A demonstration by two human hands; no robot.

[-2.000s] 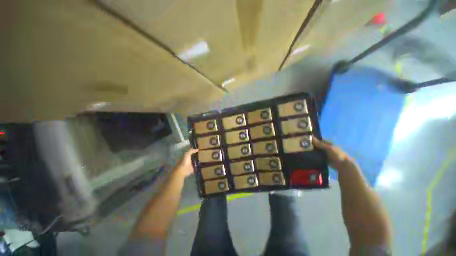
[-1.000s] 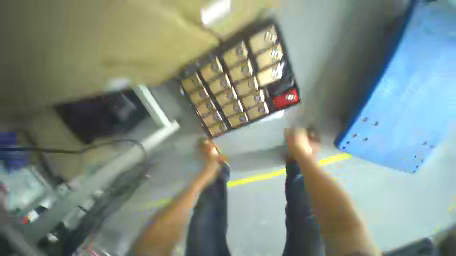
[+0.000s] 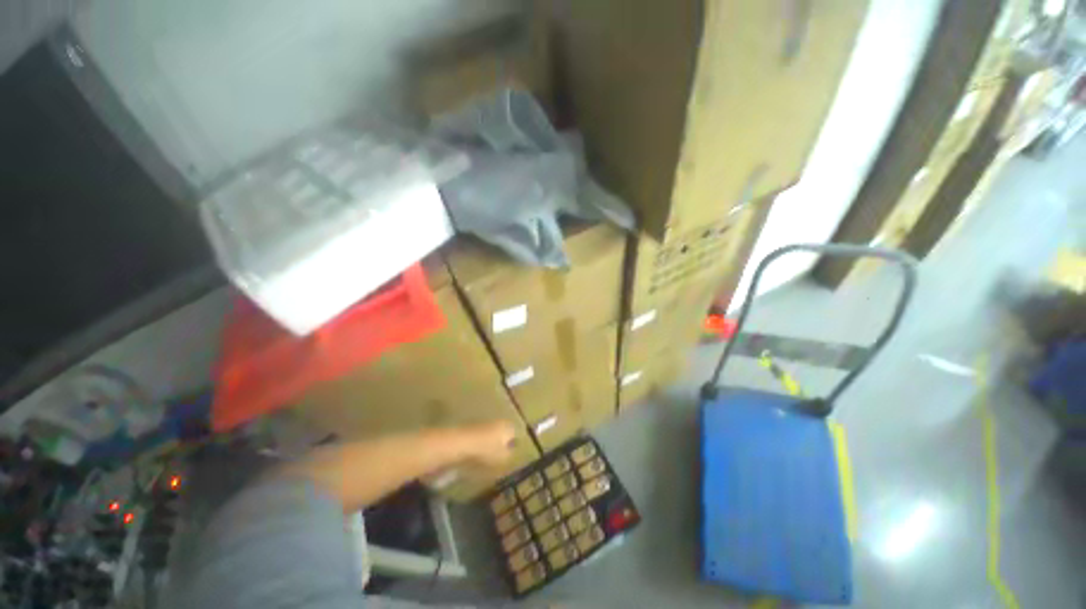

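Observation:
The black parts tray (image 3: 562,516) lies low at the floor beside the stacked cartons, filled with gold rectangles that have dark round rings. One red piece (image 3: 620,520) sits at its right side beside a dark, empty-looking pocket. My left hand (image 3: 486,445) is above and left of the tray, in front of a carton, apart from the tray. It is blurred, and I cannot tell whether its fingers are closed. My right hand is not in view.
Brown cartons (image 3: 566,339) are stacked ahead. A white box (image 3: 339,232) rests on a red plastic tray (image 3: 322,339) at the left, beside a grey plastic bag (image 3: 512,179). A blue platform trolley (image 3: 774,494) stands at the right. A light-framed structure (image 3: 448,535) is left of the tray.
Both hands let go of the tray, which now lies lower in view by the cartons. My left hand has risen toward the cartons; my right hand has left the picture. The view has tilted up.

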